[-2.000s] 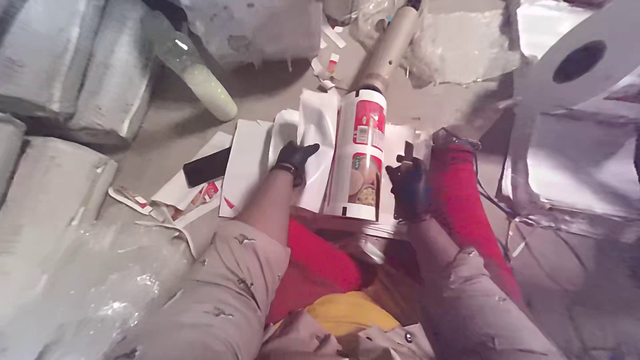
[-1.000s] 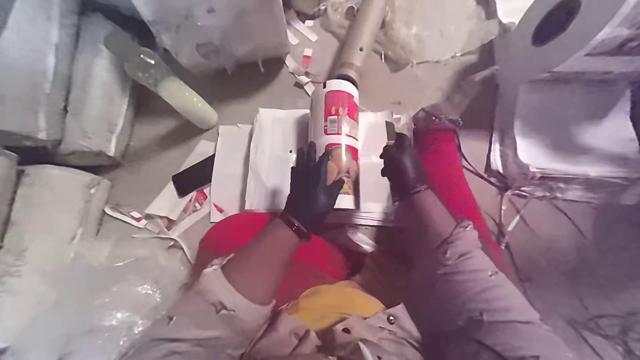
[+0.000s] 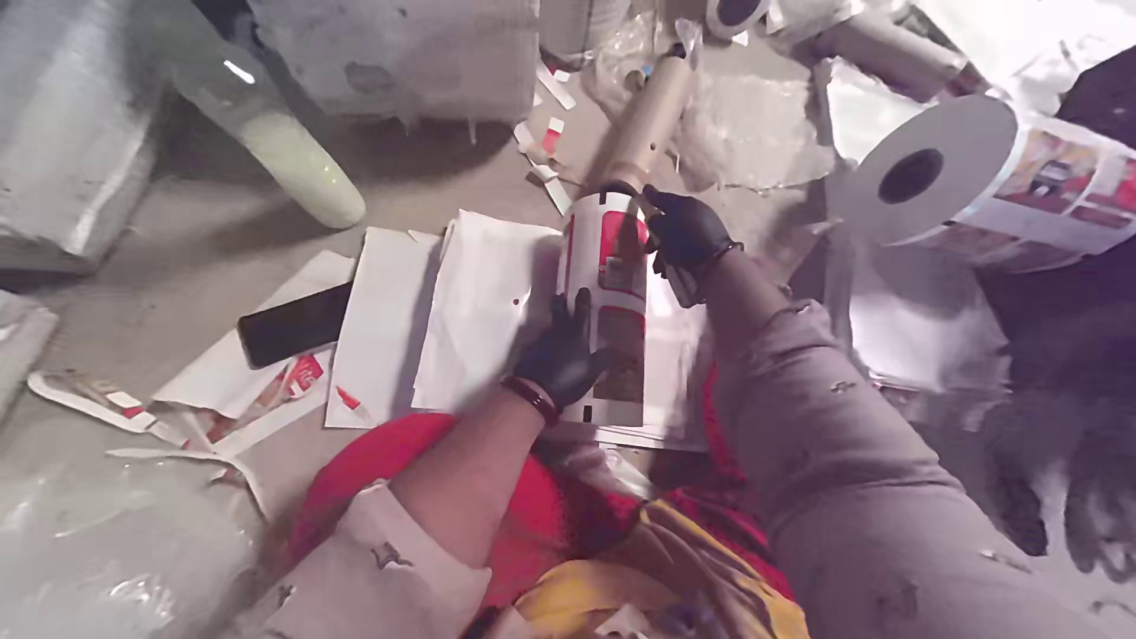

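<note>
A roll of printed film (image 3: 607,257), white and red with a picture, lies on stacked white sheets (image 3: 484,311) in front of me. My left hand (image 3: 564,355), in a dark glove, rests on the roll's lower left part with its fingers spread. My right hand (image 3: 688,235), also gloved, is at the roll's upper right end, its fingers curled around a cutter-like tool (image 3: 682,284) that is mostly hidden. Beyond the roll a brown cardboard tube (image 3: 648,120) stretches away, in line with it.
A dark flat phone-like object (image 3: 295,325) and paper scraps (image 3: 133,413) lie at left. A clear bottle (image 3: 302,169) stands beyond them. Wrapped bundles (image 3: 399,53) line the back left. A large printed roll (image 3: 941,177) is at right, beside a person's dark-gloved hand (image 3: 1100,515).
My right hand has moved forward from beside the stack to the roll's far end. My left hand went from the loose sheets onto the roll and now sits on its lower left side.
</note>
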